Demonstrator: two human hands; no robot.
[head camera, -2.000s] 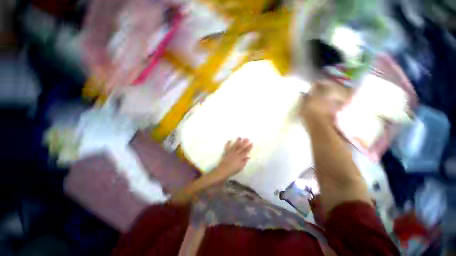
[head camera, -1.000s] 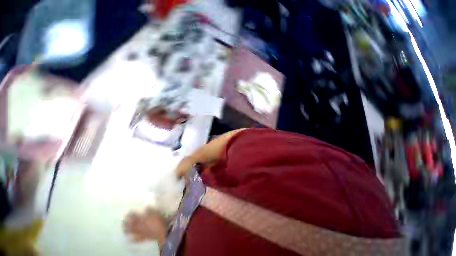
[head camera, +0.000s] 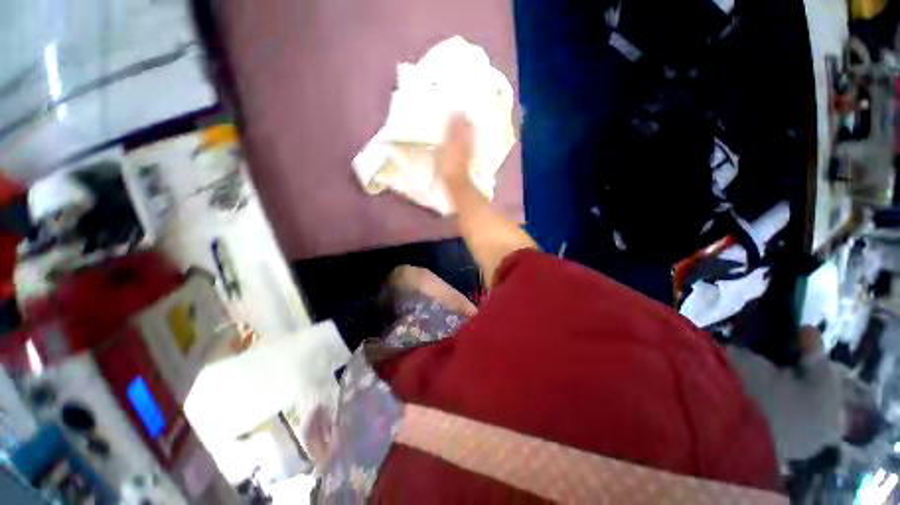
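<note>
A crumpled white-cream cloth (head camera: 414, 123) lies on the dusty-pink panel (head camera: 306, 128) at the upper middle. My right hand (head camera: 457, 148) is on the cloth, with the arm stretched out from a dark red sleeve. Blur and glare hide the fingers, so I cannot tell if they grip it. A small blurred skin-coloured patch (head camera: 319, 432) beside the patterned fabric at the lower left may be my left hand; its fingers do not show.
The sewing machine (head camera: 109, 365), with red parts and a lit blue panel, is at lower left. A white sheet (head camera: 271, 380) is beside it. A blue floor with scattered white scraps lies right of the pink panel. A grey-clothed person (head camera: 789, 399) may be at the right edge.
The view has turned right and nearer the pink panel and its cloth. My right arm, bent near my body before, now reaches out onto the cloth. My left hand shows less clearly.
</note>
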